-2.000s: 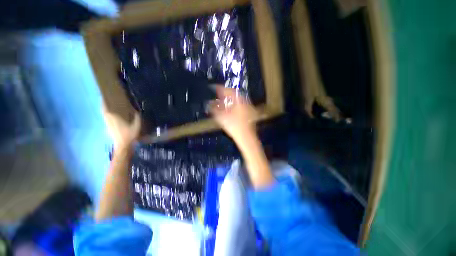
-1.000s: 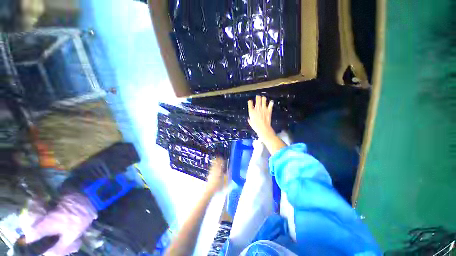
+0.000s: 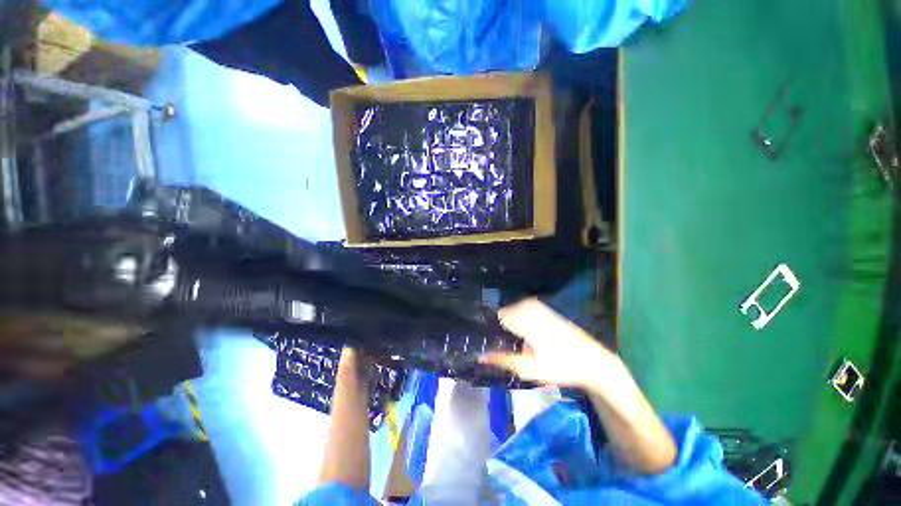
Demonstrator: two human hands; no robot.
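Note:
My right hand (image 3: 553, 346) is shut on the right end of a long, glossy black tray or stack of trays (image 3: 326, 301). The black piece stretches left across the view, blurred at its left end. My left hand is hidden behind it; only the left forearm (image 3: 348, 425) shows below. A cardboard carton (image 3: 545, 163) stands beyond, holding shiny black pocketed trays (image 3: 445, 173). Another black pocketed tray (image 3: 308, 374) lies low, partly under the held piece.
The green bench (image 3: 692, 217) runs along the right, with a white rectangular frame (image 3: 771, 295), small units and dark tangled frames. A person in a blue smock (image 3: 435, 35) is beyond the carton. A metal rack (image 3: 143, 138) stands at left.
My right hand has taken hold of the black tray or stack, now raised across the view. The view has shifted, so the carton looks smaller and the bench's units show.

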